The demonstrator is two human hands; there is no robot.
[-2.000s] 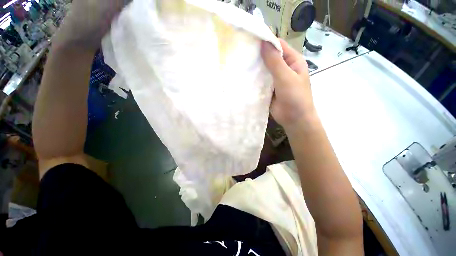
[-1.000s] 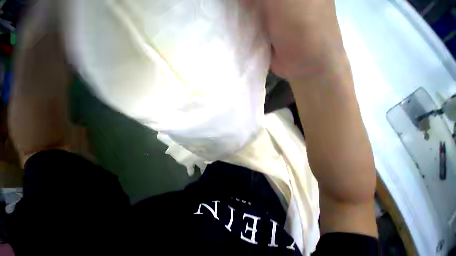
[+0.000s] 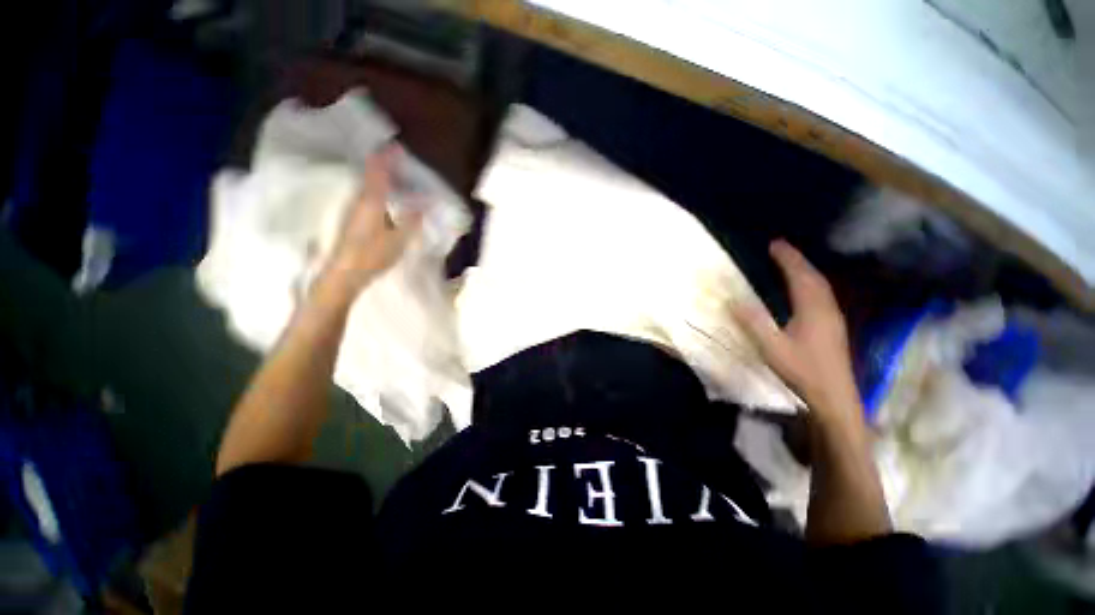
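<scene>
A white crumpled garment piece (image 3: 270, 222) hangs at the left, beside the lap. My left hand (image 3: 378, 234) is on its right part, blurred, with the thumb and fingers at the cloth; whether it grips is unclear. Cream cut pieces (image 3: 588, 240) lie spread over the lap. My right hand (image 3: 805, 330) is at their right edge, thumb and forefinger apart, the fingertips near or touching the cloth. The hand looks open.
The white machine table (image 3: 769, 66) with a wooden edge crosses the upper right. A blue basket (image 3: 895, 348) full of pale pieces (image 3: 961, 457) stands at the right. Blue objects (image 3: 156, 144) are at the left, above a green floor (image 3: 156, 348).
The view has tilted down to the lap. The white garment piece has gone from in front of me to the left side. My right hand has left it and is now at the cream pieces.
</scene>
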